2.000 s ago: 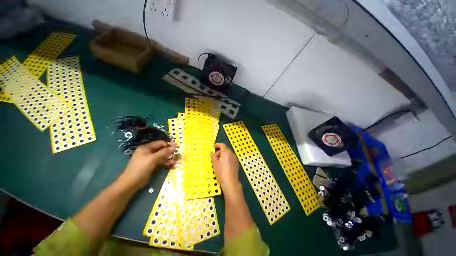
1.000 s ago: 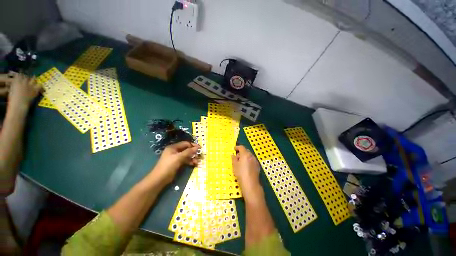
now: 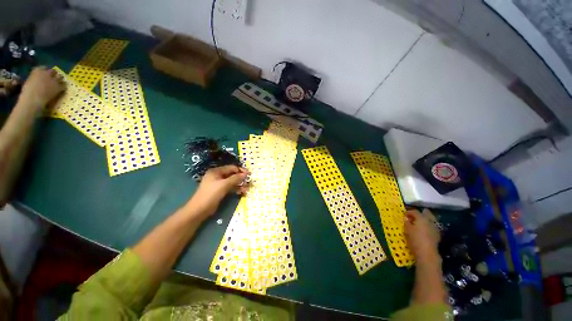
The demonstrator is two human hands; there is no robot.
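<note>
My left hand (image 3: 221,185) has its fingertips pinched on a small silver-white round component (image 3: 246,179), at the left edge of overlapping yellow sheets (image 3: 270,213). Its exact shape is partly hidden by the fingers. A tangled pile of black wired components (image 3: 206,155) lies just behind this hand. My right hand (image 3: 423,231) is out to the right, its fingertips on the right edge of a yellow sheet (image 3: 392,210) with dark dots. That sheet overlaps another yellow sheet, whose top shows at its left.
Another yellow sheet (image 3: 345,210) lies between the hands. A heap of wired components (image 3: 467,273) is beyond my right hand. Fans (image 3: 295,88), a white block (image 3: 401,166) and a cardboard tray (image 3: 185,59) stand along the wall. Another person's hand (image 3: 42,88) is over sheets at the left.
My right hand has moved right with the top yellow sheet from the central stack, onto the rightmost sheet. Paler sheets now show in the stack. My left hand keeps its place by the wire pile.
</note>
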